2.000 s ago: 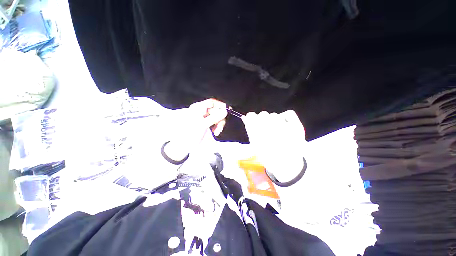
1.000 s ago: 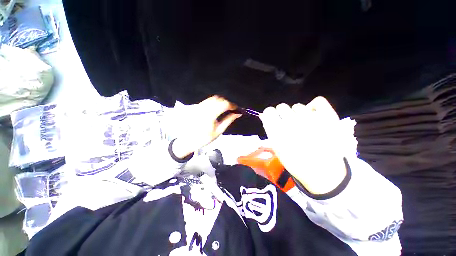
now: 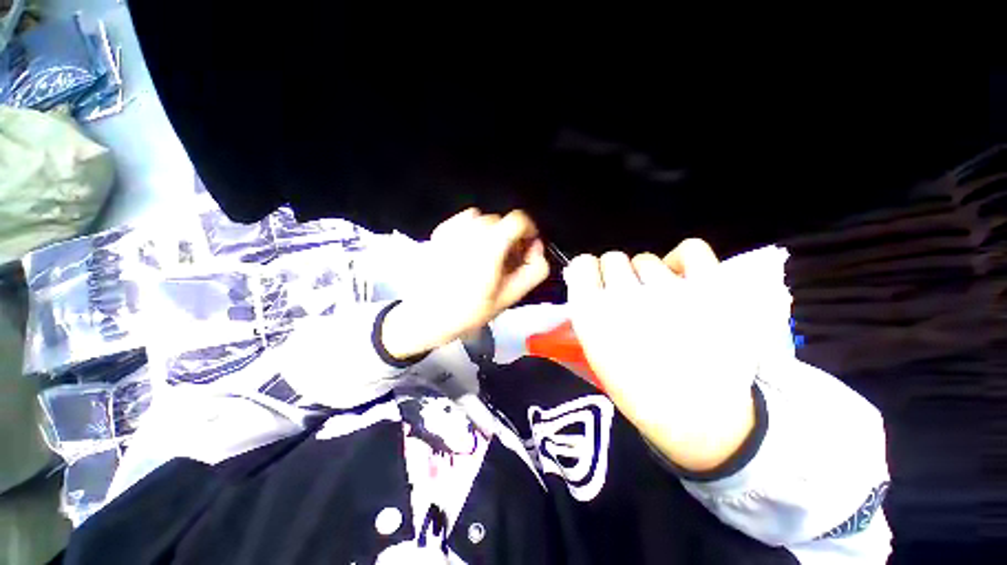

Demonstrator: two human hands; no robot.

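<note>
A large black garment (image 3: 442,99) fills the upper view, its near edge just beyond my hands. A faint grey frog closure (image 3: 624,157) lies on it. My right hand (image 3: 663,320), overexposed, is closed on a thin metal tool (image 3: 558,255) whose tip points left toward my left hand. My left hand (image 3: 486,259) is bent at the garment's near edge, with thumb and fingers together around something dark. Whether that is cloth or thread I cannot tell. The tool's far end is hidden at the left fingertips.
Bagged garments (image 3: 204,309) lie at left, with more packets (image 3: 61,72) at upper left. A pale green sack (image 3: 50,182) bulges at the left edge. A dark garment stack (image 3: 894,287) stands at right. An orange-red stool (image 3: 561,347) shows partly behind my right hand.
My right hand has moved right and nearer since the first frame, and its forearm now shows. My left hand has turned slightly. The picture is darker and the frog closure fainter.
</note>
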